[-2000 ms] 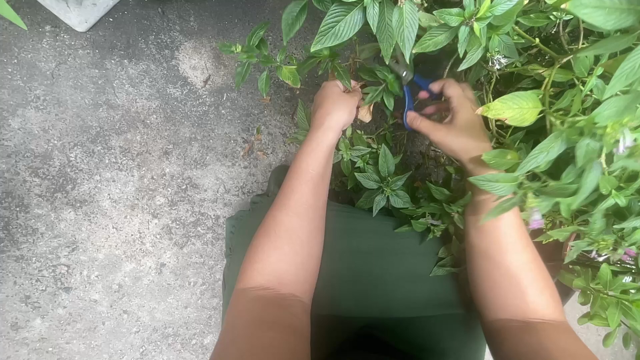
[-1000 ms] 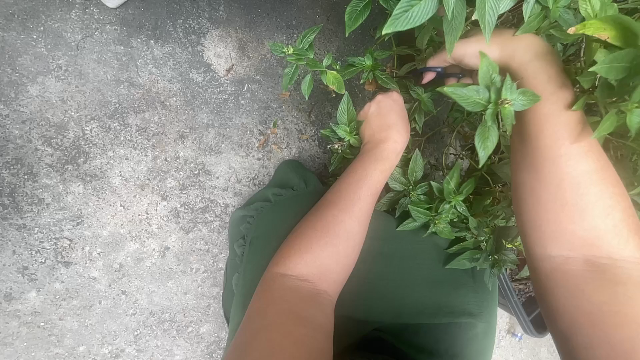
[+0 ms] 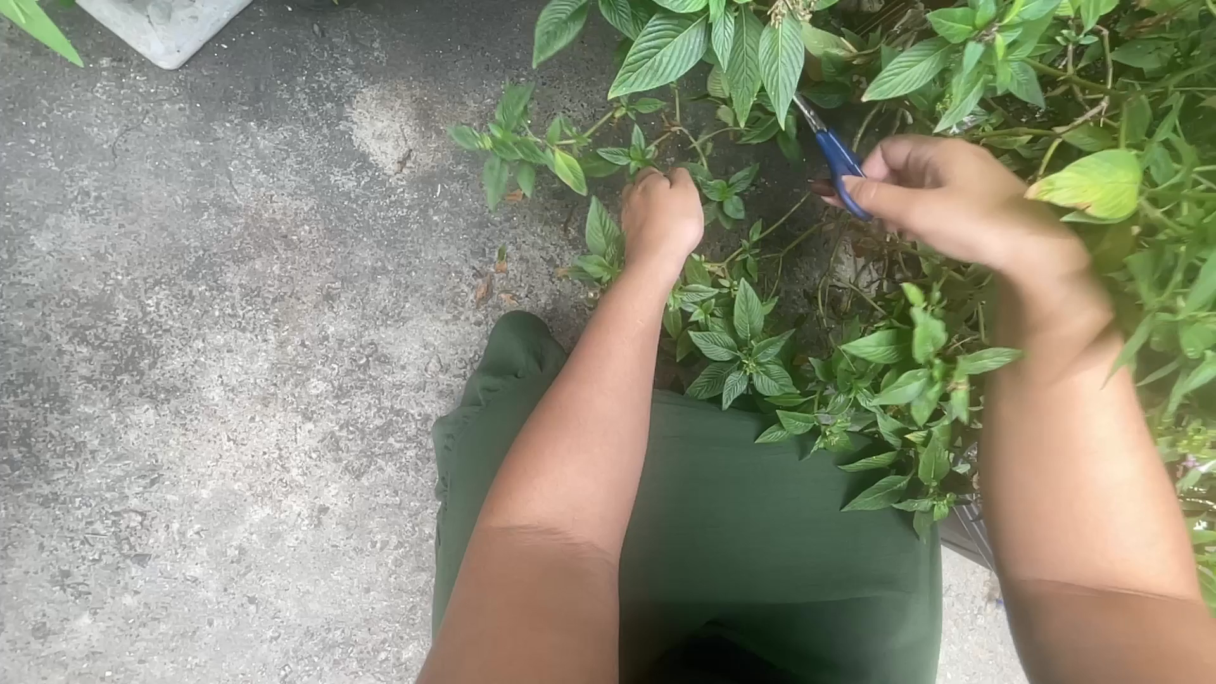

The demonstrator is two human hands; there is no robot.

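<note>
My right hand (image 3: 936,195) holds a pair of scissors (image 3: 838,161) by the blue handles; the metal blades point up and left, their tips hidden behind leaves. Left of it, my left hand (image 3: 663,217) is closed among the thin stems of a leafy green plant (image 3: 746,356), with the back of the hand toward me. The fingers are mostly hidden, but a plant stem seems to run into the grip. A leafy shoot (image 3: 518,147) reaches out to the left over the concrete, just beyond this hand.
Rough grey concrete (image 3: 237,380) spreads along the left side. The corner of a pale slab or container (image 3: 171,33) shows at the top left. Green cloth (image 3: 760,522) covers my lap. A dark planter edge (image 3: 971,532) lies under foliage at lower right, and dense leaves fill the right side.
My right hand was deeper in the foliage one second ago, with its scissors mostly hidden; now the hand and blue handles show plainly. My left hand stays closed among the stems. The view has shifted.
</note>
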